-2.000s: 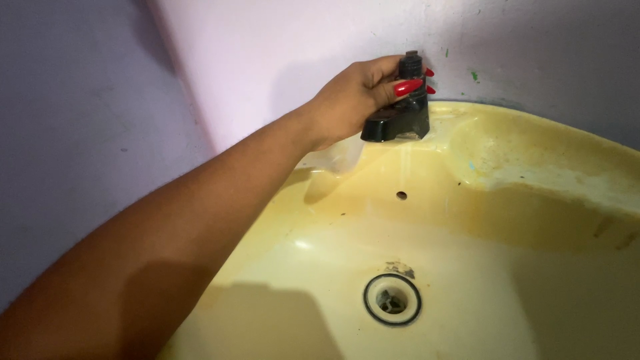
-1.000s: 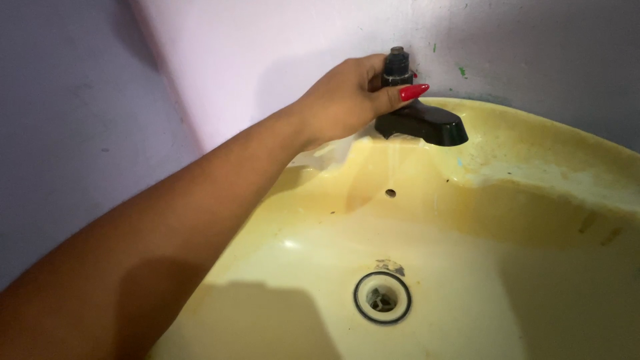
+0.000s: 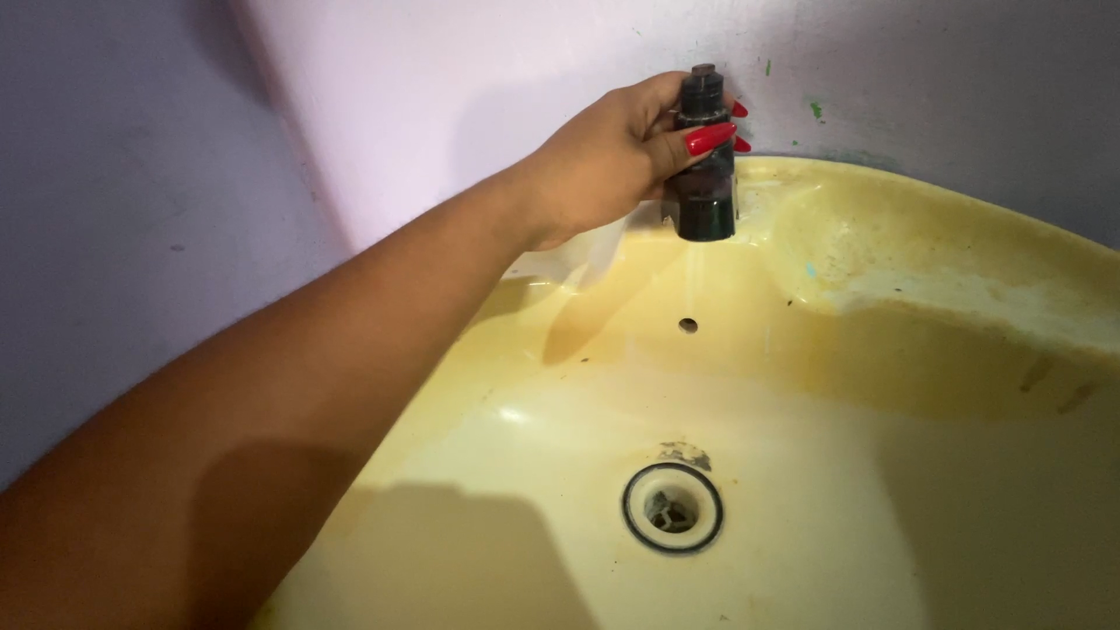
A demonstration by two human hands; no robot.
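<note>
My left hand [image 3: 626,162], its nails painted red, is closed around the upright body of a black faucet [image 3: 705,188] at the back rim of a yellow washbasin [image 3: 910,197]. The thumb lies across the front, and fingertips show behind on the right. The spout points toward me over the bowl. Below it are a small overflow hole [image 3: 689,325] and a round drain [image 3: 673,510] with a dark ring. My right hand is out of view.
A pale wall [image 3: 394,96] with green specks rises behind the basin, and a darker wall surface stands at the left. Brownish stains mark the basin's right side. Shadows fall across the bowl.
The faucet's spout has swung, from pointing left two seconds ago to pointing right one second ago, and now to the front. My left hand has stayed on the faucet body.
</note>
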